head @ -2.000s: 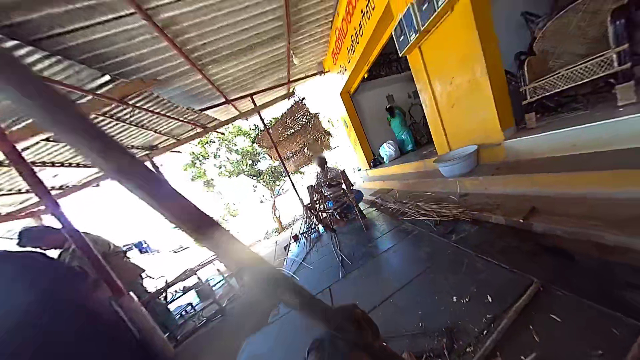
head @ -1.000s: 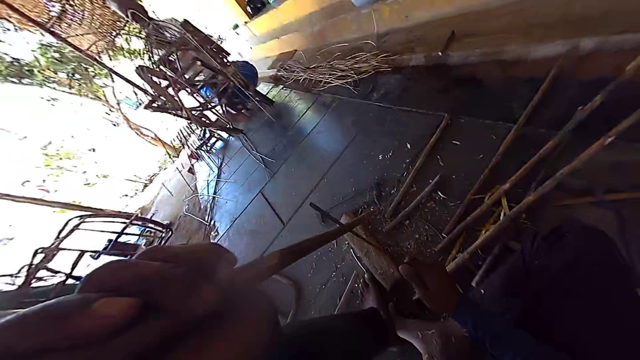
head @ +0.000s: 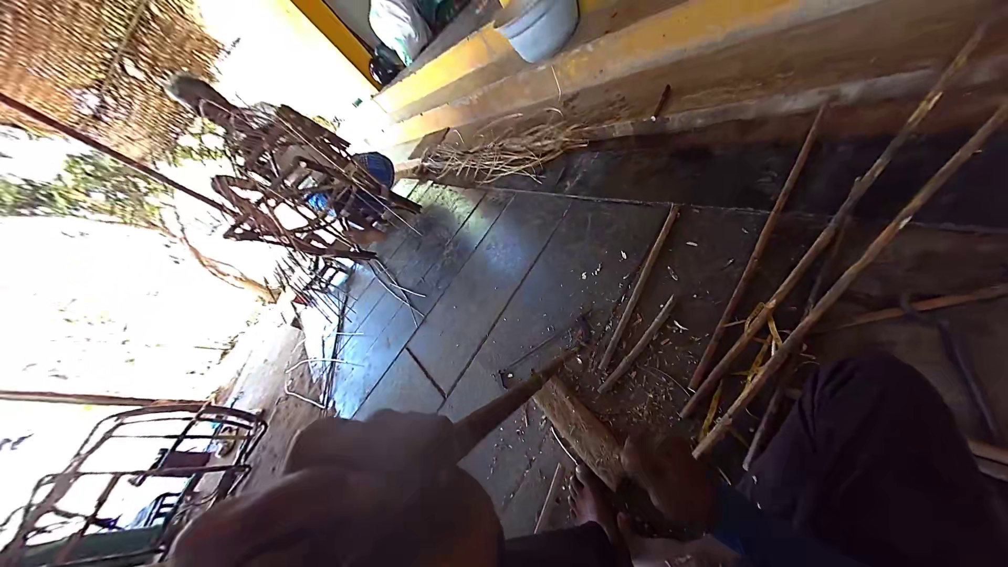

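My left hand [head: 394, 488] fills the lower left, close to the camera, its fingers closed around a wooden stick [head: 504, 405]. The stick slants up and right, and its far end is above the top of a rough wooden block [head: 579, 429]. My right hand [head: 669, 480], lower and farther off, is at the near end of this block with curled fingers; whether it grips the block or something else is too dark to tell. Beyond the stick's tip, a thin dark tool or rod [head: 543, 346] lies near the shavings. A bare foot [head: 591, 500] is beside the block.
Long poles [head: 850, 276] with yellow strips lie at the right, shorter sticks [head: 642, 287] nearer the middle. Beyond are a cane bundle [head: 512, 150], a step [head: 630, 63] with a tub [head: 539, 31], and a person [head: 201, 94] behind a cane chair frame [head: 291, 189]. Another frame [head: 150, 472] stands lower left.
The view has swung down from the roof and building to the floor and my hands. Both hands and the stick show one second ago too; the stick's tip lies a little farther past the block's top now.
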